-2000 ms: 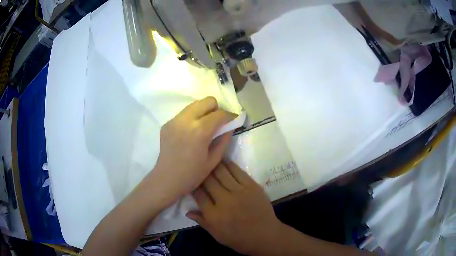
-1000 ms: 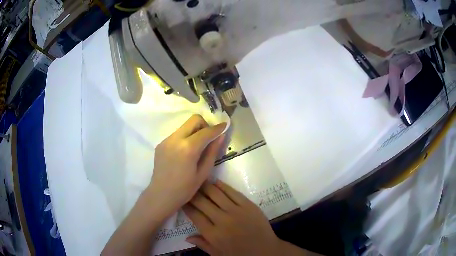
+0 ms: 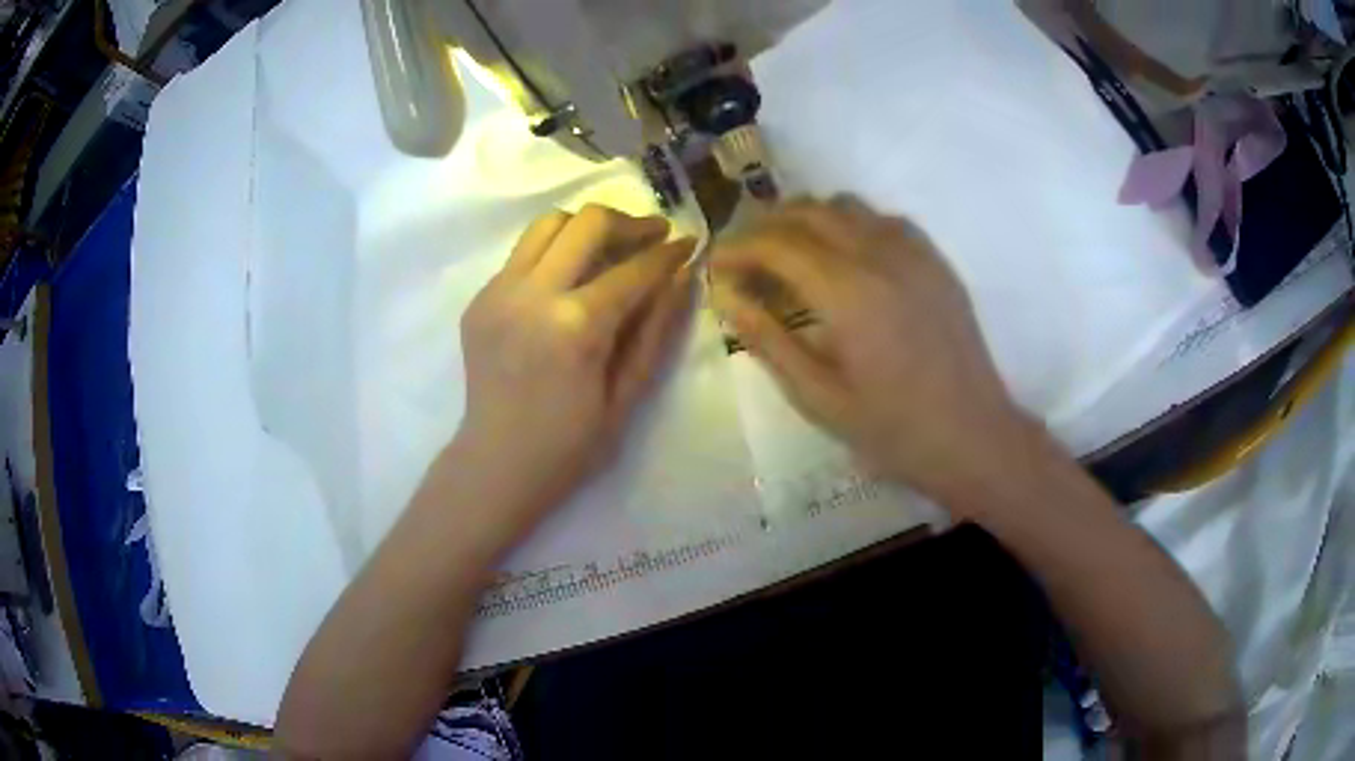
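Note:
A thin white fabric piece lies under the lit sewing machine head, left of the needle. My left hand pinches the fabric's edge between thumb and fingers, just in front of the presser foot. My right hand is slightly blurred, right beside my left, with its fingertips bent at the same fabric edge near the needle. Whether the right fingers grip the fabric is hard to tell. The hands hide most of the needle plate.
A smooth white sheet lies right of the needle. A pink ribbon and a slim dark tool are at the right. Ruler markings run along the front edge. A blue tray is at left, white pieces at right.
My right hand has moved from below my left wrist up and right to the needle area. My left hand still pinches the fabric edge near the presser foot. The camera view has shifted.

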